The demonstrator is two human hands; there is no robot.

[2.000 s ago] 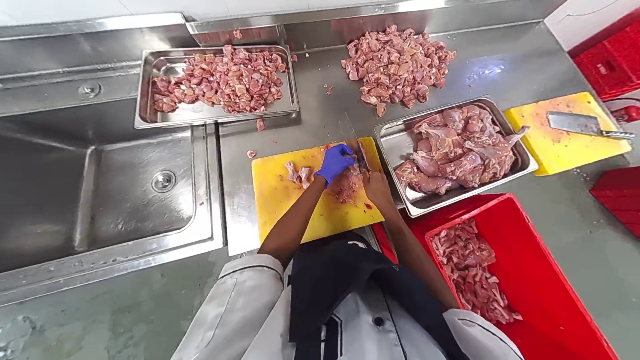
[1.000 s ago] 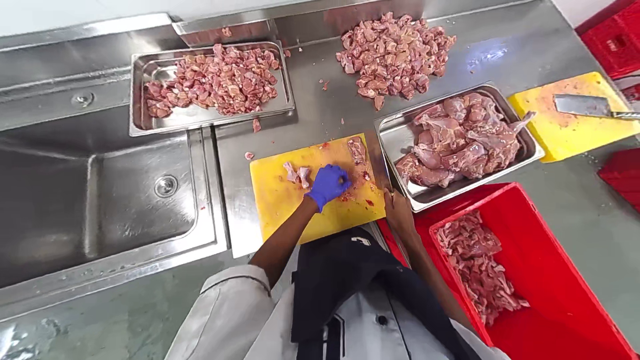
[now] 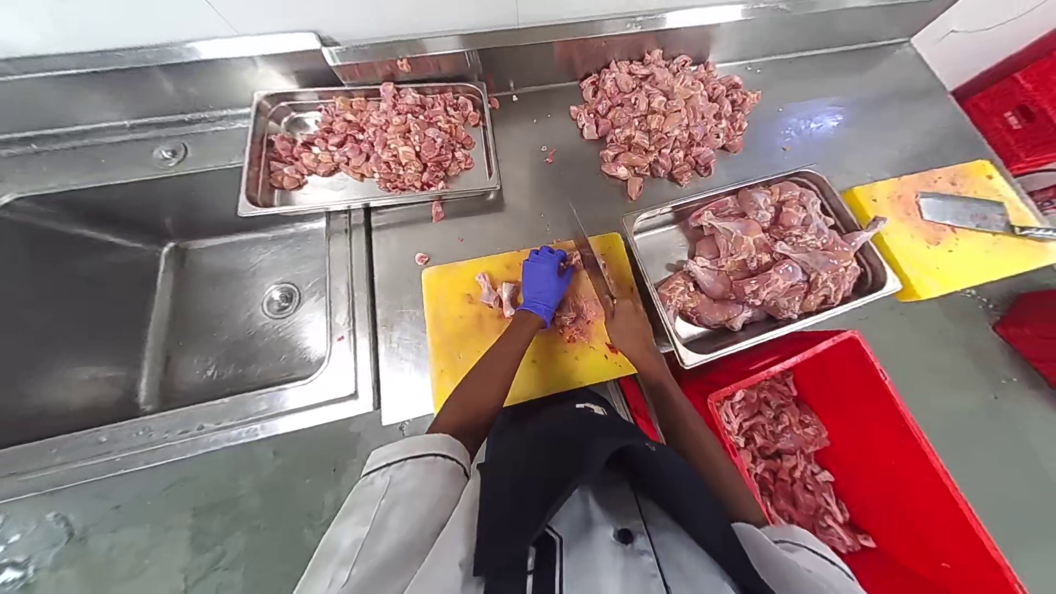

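On a yellow cutting board (image 3: 466,363) lies raw chicken meat (image 3: 577,318). My left hand (image 3: 544,283), in a blue glove, presses with bent fingers on the upper part of the meat. My bare right hand (image 3: 630,328) is closed around the handle of a long knife (image 3: 591,262), whose blade points away from me along the right side of the meat. Small chicken bone ends (image 3: 498,294) lie left of the gloved hand. Just right of the board, a steel pan (image 3: 697,357) holds raw chicken legs (image 3: 767,252).
Cut chicken pieces fill part of a steel tray (image 3: 363,200) beside the sink (image 3: 247,330). Another pile of pieces (image 3: 664,120) sits on the steel counter. A cleaver (image 3: 964,212) rests on a second yellow board (image 3: 932,268). Below is a red crate (image 3: 899,470) with meat strips.
One second ago my right hand was lower, at the board's right edge; now it is on the board with the knife. My left hand has moved up and right onto the meat.
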